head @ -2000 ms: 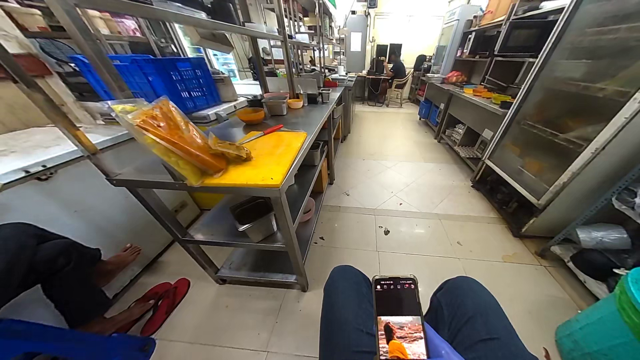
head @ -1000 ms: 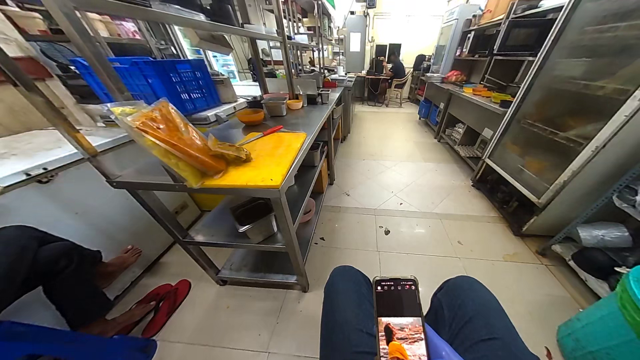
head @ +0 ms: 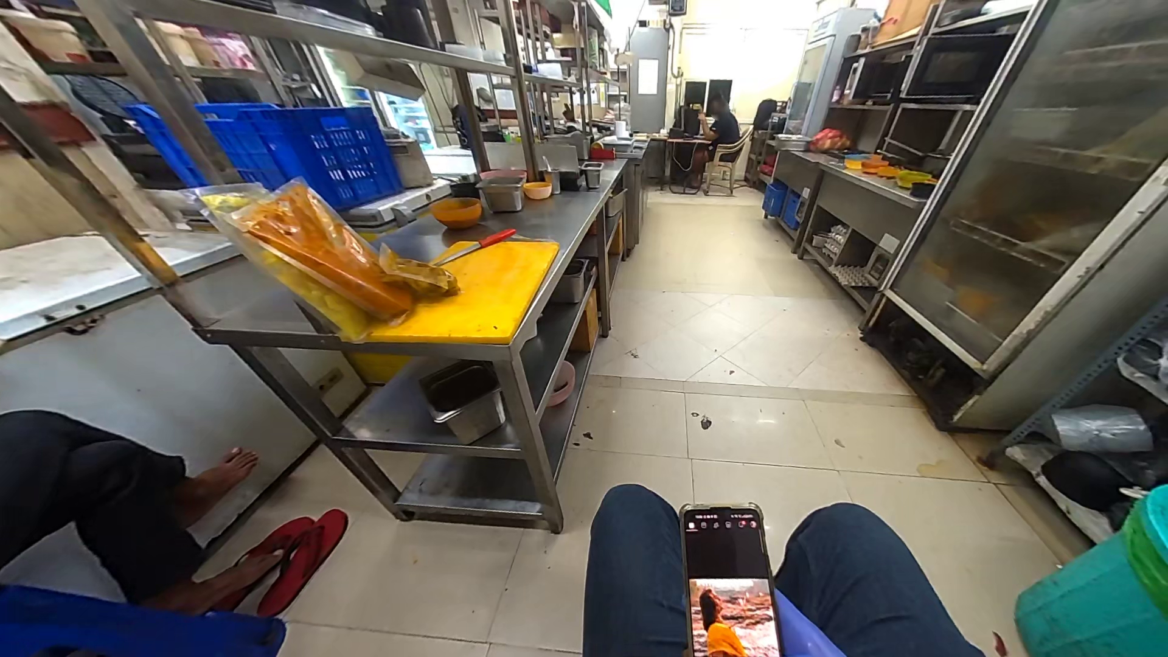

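Neither of my hands shows. A smartphone (head: 728, 584) with a lit screen stands upright between my knees, in dark blue trousers, at the bottom; what holds it is hidden below the frame. Ahead to the left, a yellow cutting board (head: 488, 297) lies on a steel worktable (head: 584, 214). Clear plastic bags with orange and yellow contents (head: 319, 260) lean over the board's left side. A knife with a red handle (head: 497, 237) rests at the board's far edge, with an orange bowl (head: 456, 213) beyond it.
At the lower left are another person's legs and red flip-flops (head: 303, 563). A blue crate (head: 310, 155) stands behind the worktable. A glass-doored cabinet (head: 1013, 210) and a teal bin (head: 1095, 584) are on the right. Far back, a person (head: 723, 128) sits at a desk beside a tiled aisle.
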